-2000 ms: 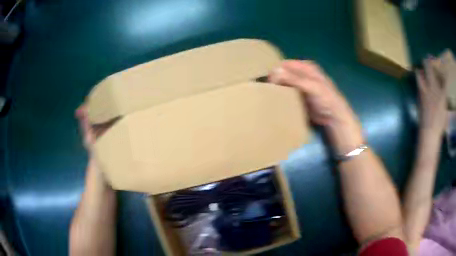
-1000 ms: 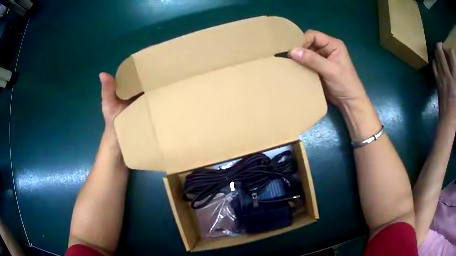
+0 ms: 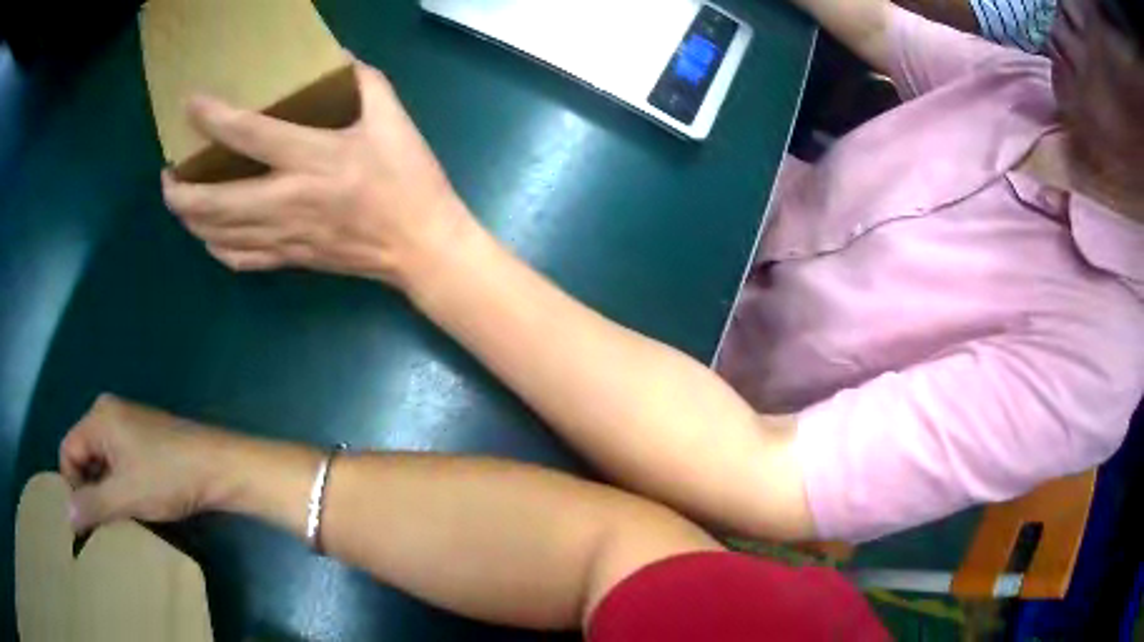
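Observation:
The open box's cardboard lid [image 3: 119,596] shows at the lower left, cut off by the picture's edge. My right hand [image 3: 138,467], with a silver bracelet on the wrist, pinches the lid at the notch by its tuck flap [image 3: 45,533]. The box's inside and contents are out of the picture. My left hand is not in view.
A neighbour in a pink shirt [image 3: 878,289] sits at the right. That person's hand [image 3: 307,201] holds a closed carton [image 3: 238,57] at the upper left. A white scale [image 3: 571,38] with a lit blue display lies at the top. An orange seat part [image 3: 1029,539] is lower right.
The view has swung to the right. The box has shifted to the lower left and its contents and my left hand have left the picture. The neighbour and scale have come into view.

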